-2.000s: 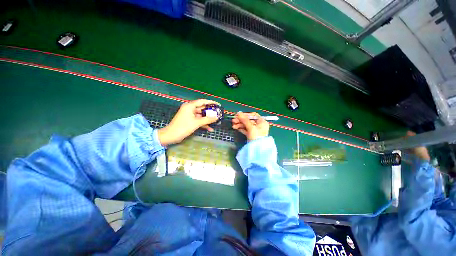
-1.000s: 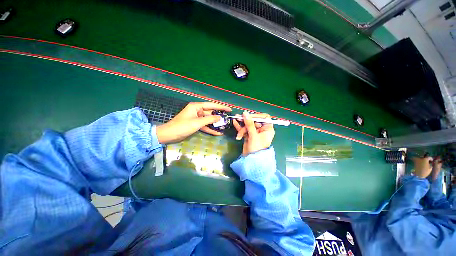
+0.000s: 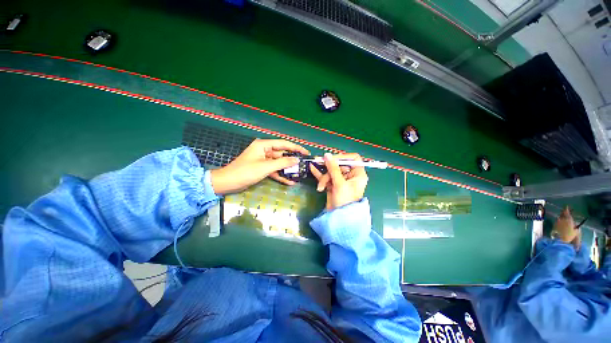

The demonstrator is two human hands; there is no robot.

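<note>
My left hand holds a round black electronic module with a pale square on it. My right hand grips white-handled tweezers, whose tip end reaches the module's right side; the exact contact point is too small to tell. A glossy adhesive sheet with rows of yellow patches lies on the green bench just below the hands. A black grid tray lies behind my left hand, partly hidden by it.
Several round modules ride on the green belt beyond the red lines, one at centre. A second film sheet lies to the right. A black coil stands at the bench's right end, near another person's hand. Dark stacked trays stand far right.
Since two seconds ago, my hands and the module have shifted slightly down and right in view, and the tweezers lie closer against the module. The other person's hand has moved.
</note>
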